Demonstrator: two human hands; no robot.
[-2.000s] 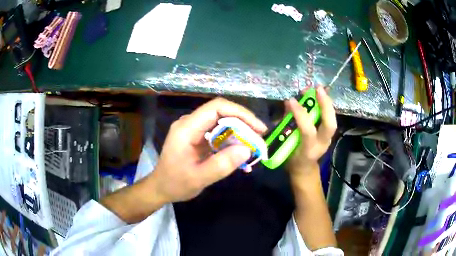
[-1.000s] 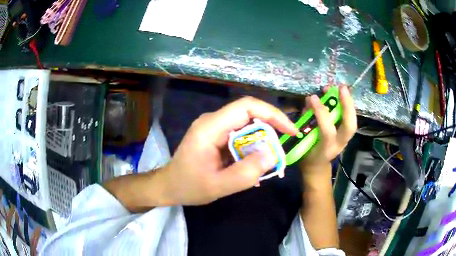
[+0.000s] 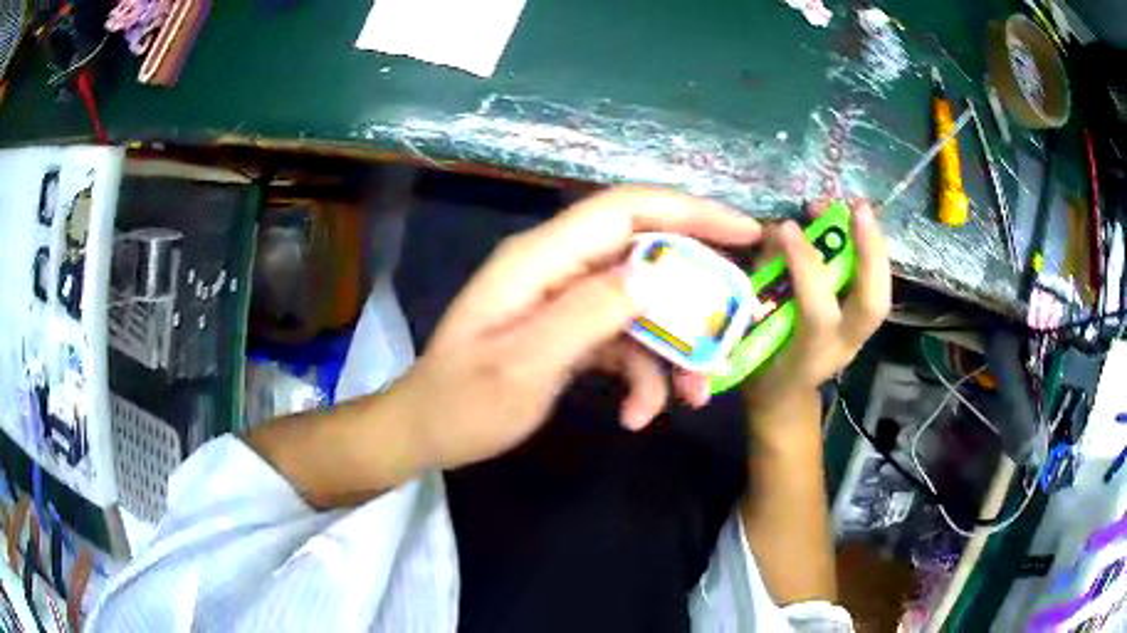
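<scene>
My left hand (image 3: 531, 334) holds an opened smartwatch case (image 3: 690, 303), a white rounded square with a bright white middle and yellow and blue at its edges. Its forefinger reaches over to the green electric screwdriver (image 3: 772, 340). My right hand (image 3: 822, 309) is closed around the screwdriver, just right of the case. The screwdriver's thin silver bit (image 3: 924, 158) points up and right, over the bench edge. Part of the screwdriver's button panel is hidden behind my fingers and the case.
The green bench (image 3: 643, 87) has a scratched front edge. On it lie a white paper (image 3: 445, 27), an orange-yellow handled tool (image 3: 949, 161), a tan ring-like pot (image 3: 1028, 72) and a pinkish strap bundle (image 3: 173, 40). Cables (image 3: 939, 495) hang at lower right.
The case has moved right and up, and my left fingers have shifted around it, baring more of its middle. The screwdriver has moved right in my right hand. The bench has shifted up in view.
</scene>
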